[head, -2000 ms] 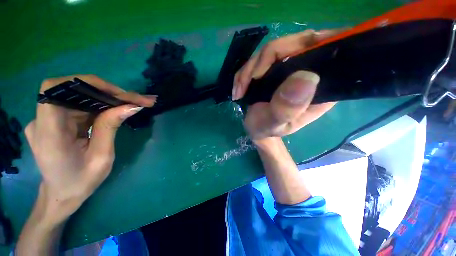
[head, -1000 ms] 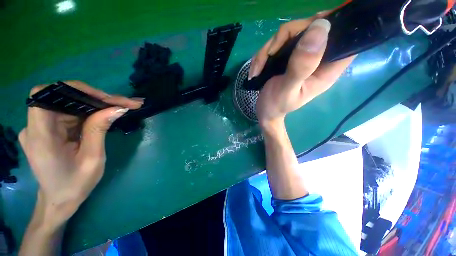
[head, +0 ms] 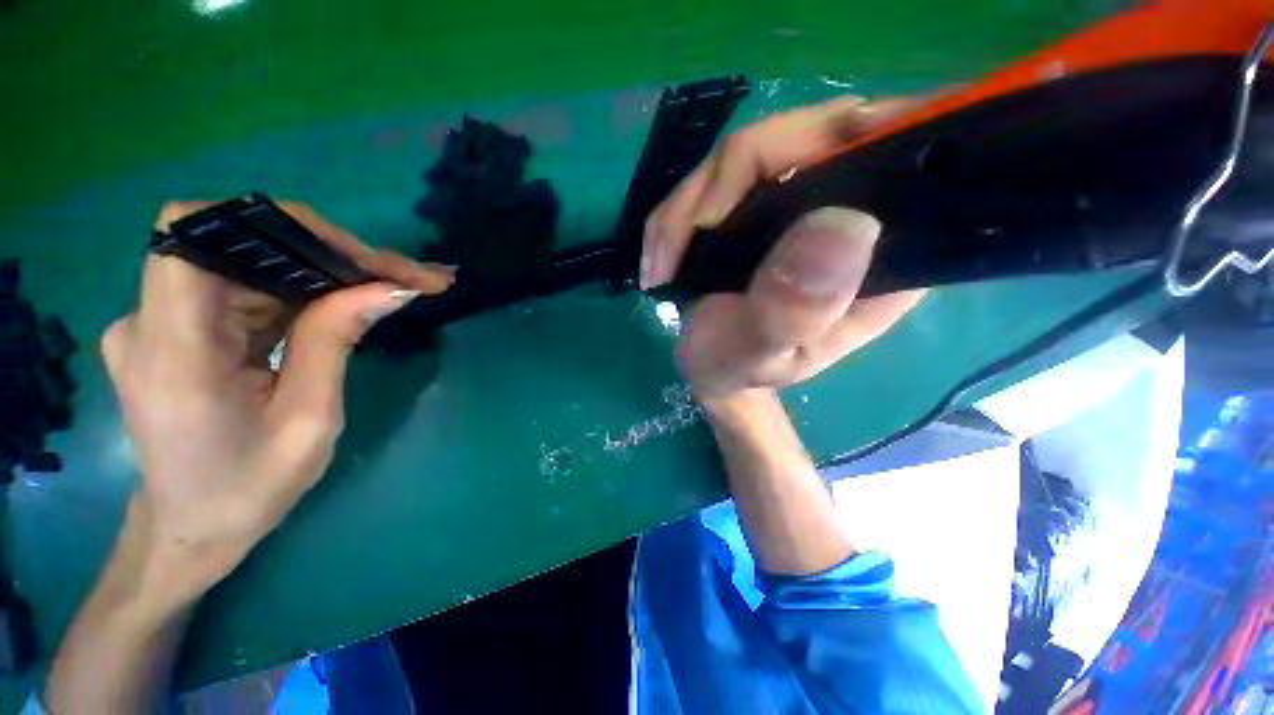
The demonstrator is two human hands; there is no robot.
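Observation:
My left hand [head: 245, 405] pinches one end of a black bracket assembly between thumb and fingers. The assembly has one ribbed arm [head: 266, 252] at my left hand, a long bar [head: 538, 279] running right, and another ribbed arm [head: 685, 140] standing up at its right end. My right hand [head: 769, 266] is closed around a black and orange-red electric screwdriver [head: 1034, 175] with a wire hanging loop. Its front end is at the joint of bar and right arm; the bit is hidden by my fingers. The screw dish is hidden behind my right hand.
A heap of small black parts [head: 489, 196] lies behind the bar. Another dark heap [head: 25, 370] is at the left edge. The black cord [head: 964, 398] crosses the green bench [head: 461, 517]. A white carton [head: 922, 524] with black parts stands at the lower right.
Since one second ago, my right hand has brought the screwdriver left from over the mesh-like dish to the assembly's right joint. The right arm leans more to the right. My left hand keeps its pinch.

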